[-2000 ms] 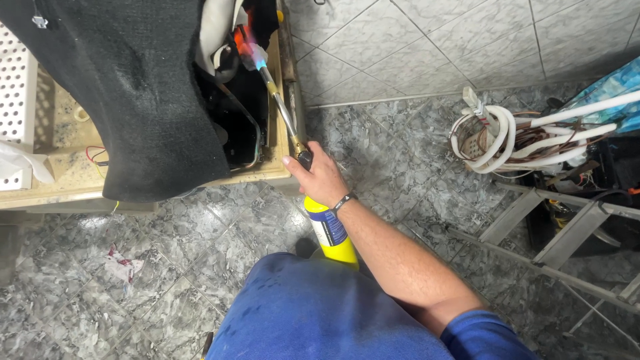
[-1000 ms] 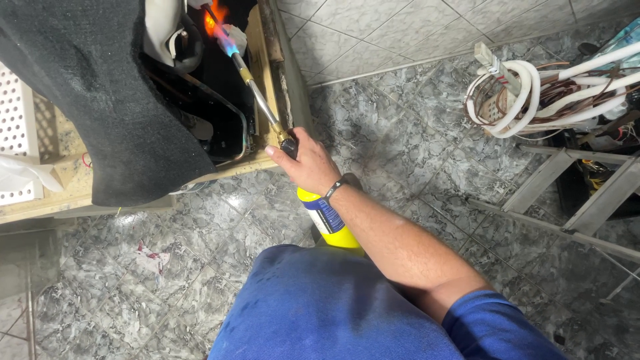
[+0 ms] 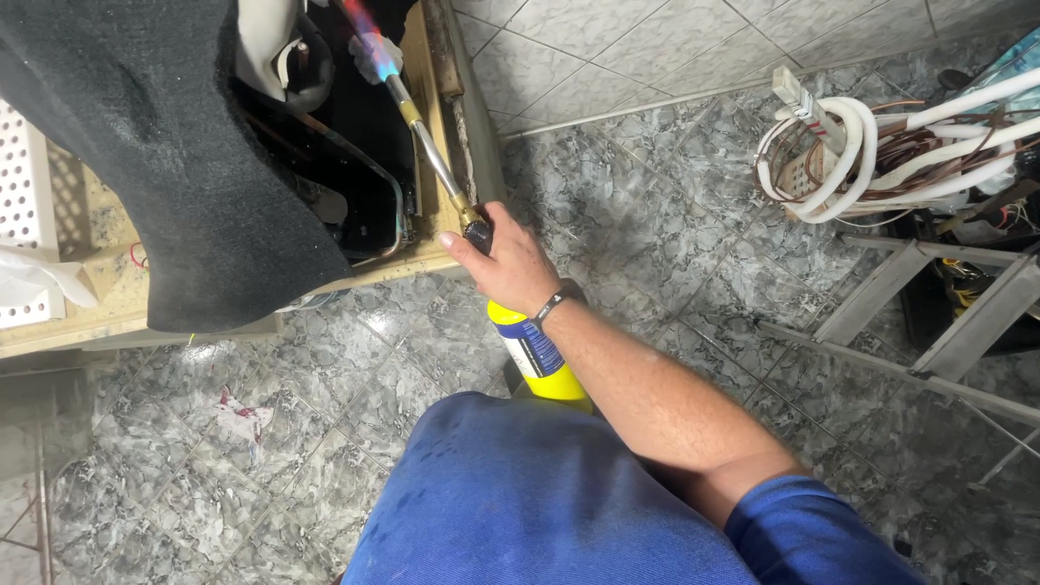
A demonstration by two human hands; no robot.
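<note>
My right hand (image 3: pixel 508 256) grips a gas torch by its head, just above the yellow gas cylinder (image 3: pixel 540 357). The metal torch tube (image 3: pixel 435 158) points up and left, and a blue and orange flame (image 3: pixel 374 45) burns at its tip. The flame is over a dark cavity in a pale, worn housing. A bent thin metal pipe (image 3: pixel 366 162) runs inside that cavity, beside a grey-white part (image 3: pixel 264 49). A black felt-like cloth (image 3: pixel 187 179) drapes over the housing to the left. My left hand is not in view.
A white perforated panel (image 3: pixel 24 211) lies at the far left. White insulated pipe coils (image 3: pixel 853 162) with brown cables are on the right, above a metal ladder (image 3: pixel 869 292) lying near the floor. A tiled wall (image 3: pixel 585 49) stands behind, and a stained scrap (image 3: pixel 244 414) lies on the floor tiles.
The flame looked more orange at its end one second ago and is pinker and bluer now. My right hand keeps its grip on the torch throughout.
</note>
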